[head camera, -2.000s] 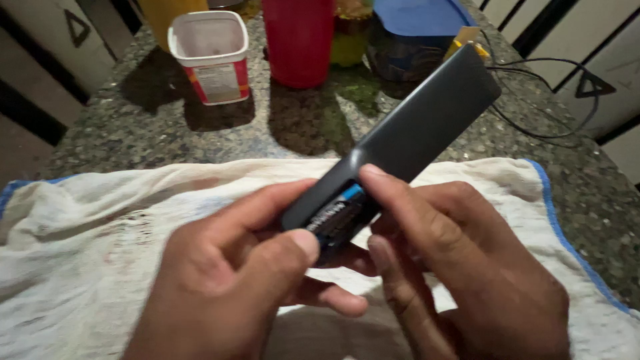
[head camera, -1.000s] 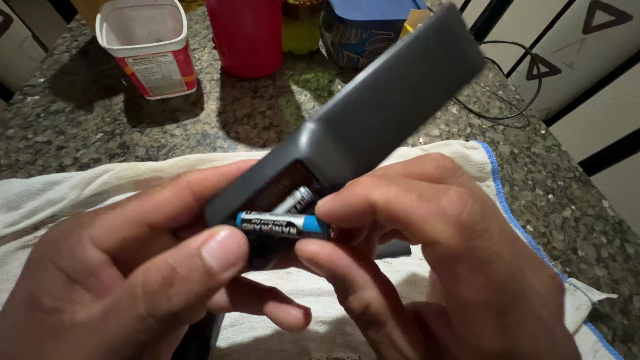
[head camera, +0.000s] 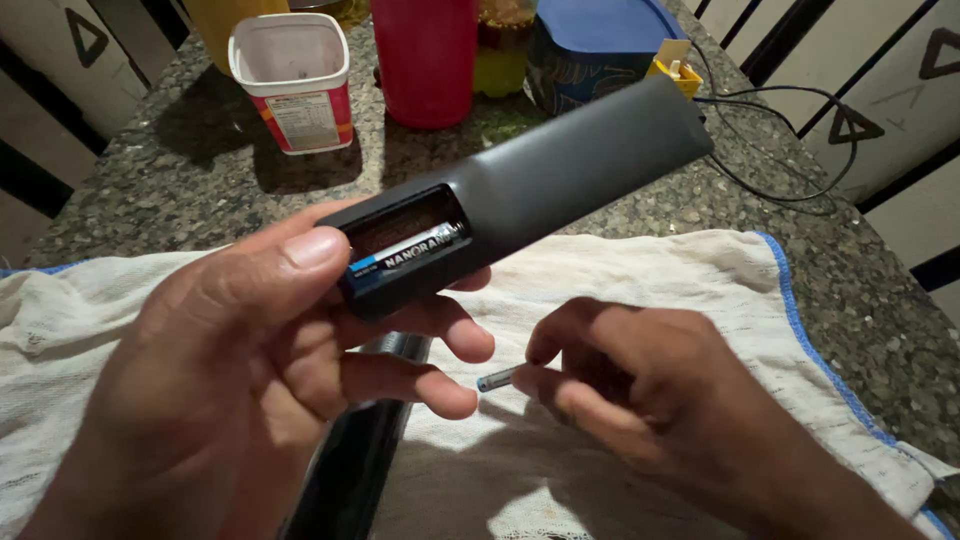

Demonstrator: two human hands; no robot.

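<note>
My left hand grips the lower end of a black remote control, its back facing me and its far end tilted up to the right. The battery compartment is uncovered, and one blue and silver battery lies in its lower side; the upper side shows no battery. Below and to the right, my right hand pinches a second small battery between thumb and forefinger, just above the cloth. A glossy black object lies on the cloth, partly hidden behind my left hand; I cannot tell what it is.
A white cloth with a blue edge covers the near part of the granite table. Toward the back stand an open white and red plastic tub, a red container and a blue-lidded container. A black cable loops at the right.
One second ago my right fingers held a battery at the compartment; now that hand is lower and to the right with a battery, away from the remote. My left hand still holds the remote.
</note>
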